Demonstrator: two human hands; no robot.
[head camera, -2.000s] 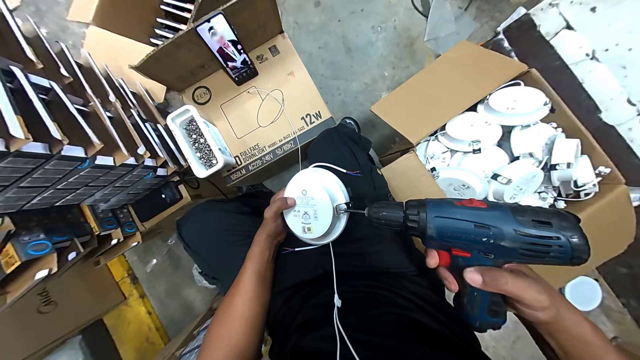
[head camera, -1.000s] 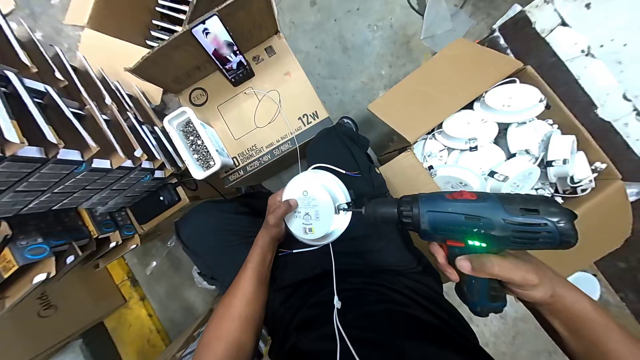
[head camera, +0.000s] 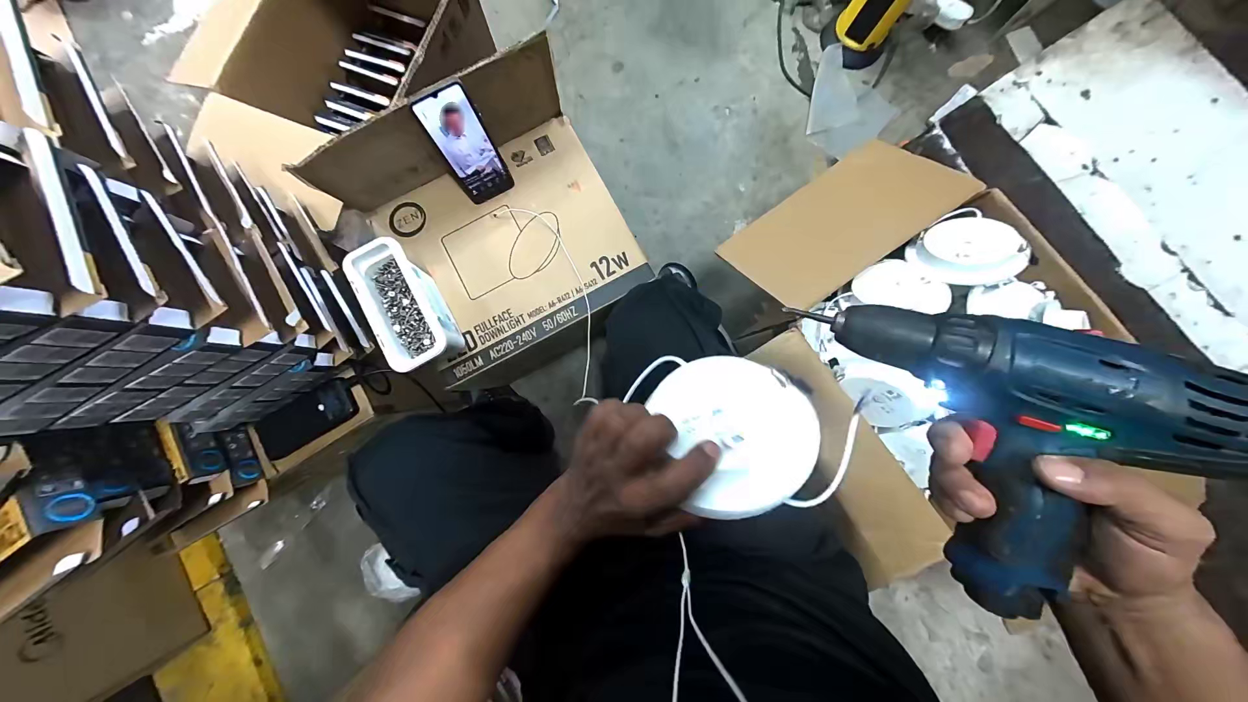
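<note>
Above my lap, my left hand (head camera: 639, 468) grips a round white LED downlight (head camera: 751, 439) by its left side, fingers over the face. White cables run from the light, one looping out at its right and others hanging below. My right hand (head camera: 1072, 517) is closed around the handle of a dark blue cordless drill (head camera: 1053, 380); its lamp glows and a green indicator is lit. The drill's bit (head camera: 811, 317) points left, above and apart from the downlight. Behind the drill, an open cardboard box (head camera: 868, 507) holds several white downlights (head camera: 975, 244).
A white tub (head camera: 450, 336) of small screws stands beside a printed carton (head camera: 546, 234), on which a phone (head camera: 463, 141) leans against a raised flap. Boxed goods (head camera: 146, 370) are stacked at the left. A yellow and black tool (head camera: 866, 27) lies on the floor at the top.
The drill has moved away from the downlight's edge, where its bit was in both earlier frames. The downlight has turned in my left hand, and the drill's lamp now shines visibly.
</note>
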